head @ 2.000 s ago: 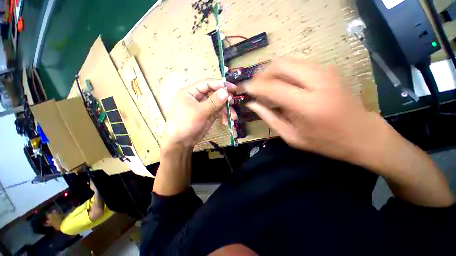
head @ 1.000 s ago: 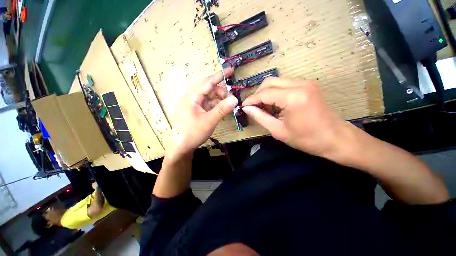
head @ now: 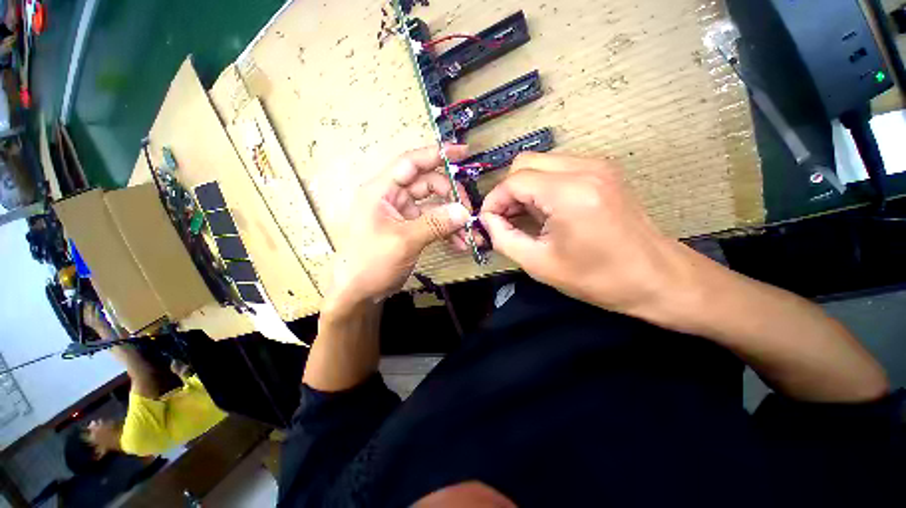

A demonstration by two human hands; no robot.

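A long narrow circuit board [head: 433, 111] lies along the spine of a black comb-shaped housing [head: 494, 100] on the cardboard. Three housing arms show, with red and black lead wires [head: 467, 40] running to the board; the nearest part is covered by my hands. My left hand [head: 405, 220] holds the board near its lower end, thumb on the edge. My right hand [head: 579, 230] pinches something tiny, likely a wire end, at the board edge beside my left thumb; the fingers hide it.
Black pads [head: 226, 246] on a sheet, other boards [head: 171, 189] and an open cardboard box [head: 136, 260] are at the left. A black power supply [head: 830, 50] with a green light stands at the upper right. A person in yellow [head: 171, 417] is at the lower left.
The board and housing shifted toward me and came out from under my right hand, then moved slightly. My right fingers moved down to the board's lower end. The person in yellow raised an arm.
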